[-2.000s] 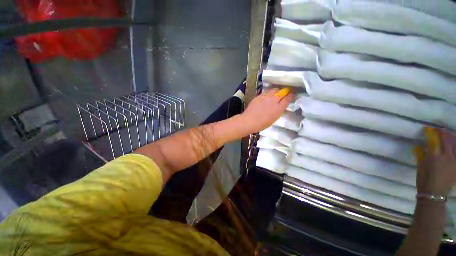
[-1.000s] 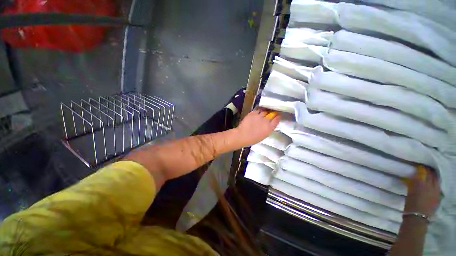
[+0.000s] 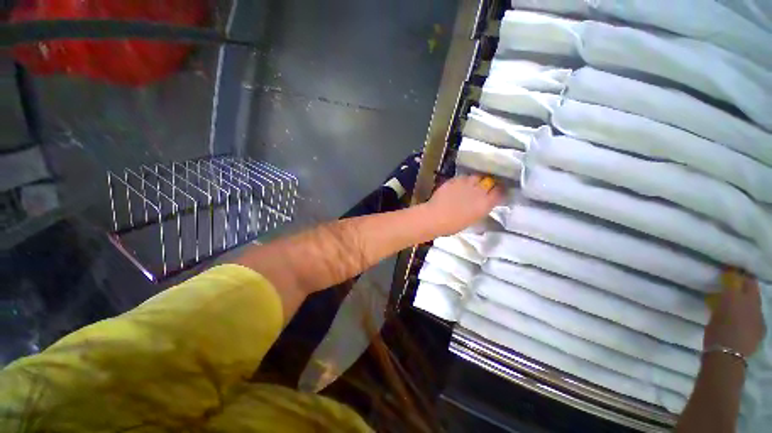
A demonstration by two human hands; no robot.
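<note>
A white cloth (image 3: pixel 643 194) lies in long rounded parallel folds over the rack. Its short fold ends line up near the rack end bar (image 3: pixel 447 101). My left hand (image 3: pixel 465 203), with yellow-orange finger covers, is at the fold ends, its fingertips at the cloth edge in the middle of the row. My right hand (image 3: pixel 735 315), with finger covers and a bracelet at the wrist, is at the far right, fingertips down on a fold. Both hands' fingertips are partly hidden or blurred, so their grip is unclear.
Shiny metal rods (image 3: pixel 550 372) show below the lowest fold. A wire rack (image 3: pixel 207 207) stands at the left on the dark grey floor (image 3: pixel 339 84). A red thing (image 3: pixel 110 59) is at the upper left behind a dark bar. Strands of hair hang across the lower middle.
Over the two seconds the view has shifted. Both hands have stayed near the same folds, with small shifts along the cloth. The fold ends beside my left hand look slightly rearranged.
</note>
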